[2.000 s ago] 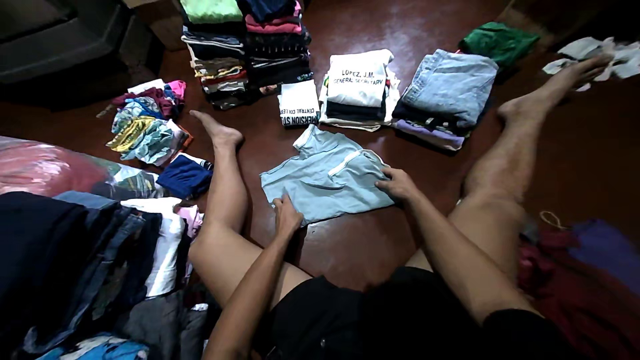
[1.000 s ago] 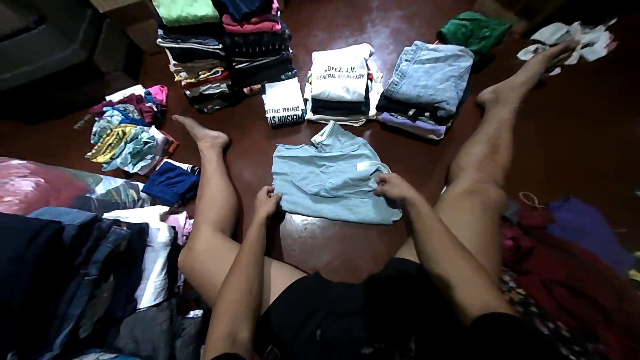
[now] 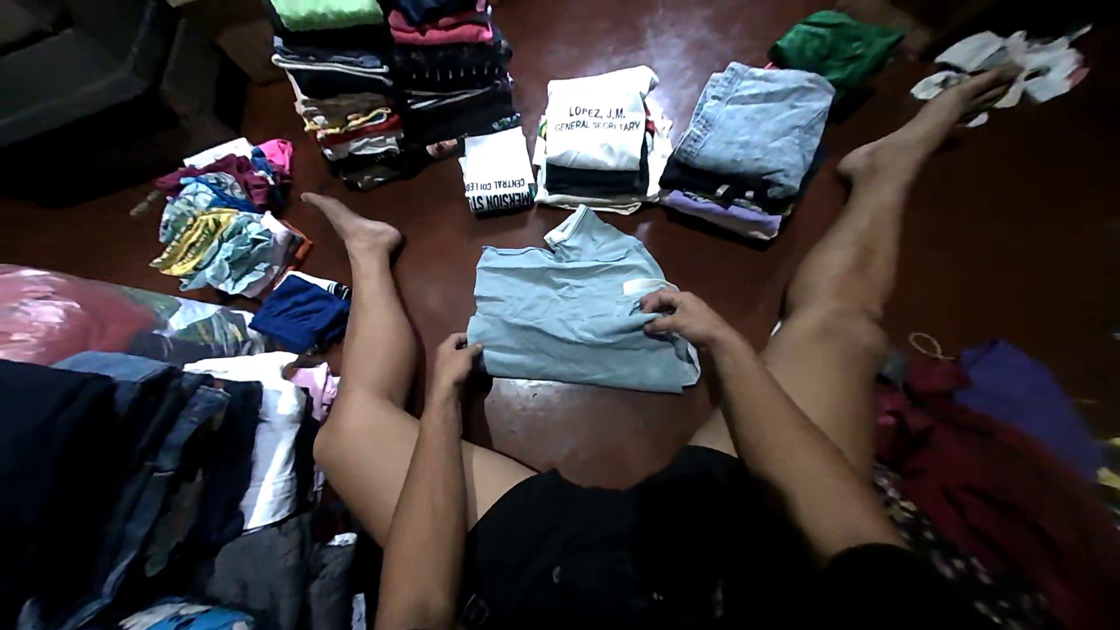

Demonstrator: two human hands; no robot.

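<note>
A light blue-green collared shirt point(image 3: 569, 311) lies partly folded on the dark red floor between my legs, its collar pointing away from me. My left hand point(image 3: 457, 360) is at the shirt's lower left edge, with the thumb and fingers closed on the cloth. On the right side, my right hand point(image 3: 687, 317) pinches the cloth beside a white-edged sleeve or cuff point(image 3: 647, 286). The shirt's right edge hangs loosely under that hand, and its underside is hidden.
Beyond the shirt stand a small white folded garment point(image 3: 497, 162), a pile topped by a white printed shirt point(image 3: 595, 131), folded denim point(image 3: 757, 127) and tall clothes stacks point(image 3: 341, 87). Heaped clothes point(image 3: 219, 227) and jeans point(image 3: 131, 437) lie left; dark red cloth point(image 3: 980, 455) lies right.
The shirt's outline has become more rectangular since two seconds ago, when its lower edge slanted. My left hand has moved from its lower edge to its left corner.
</note>
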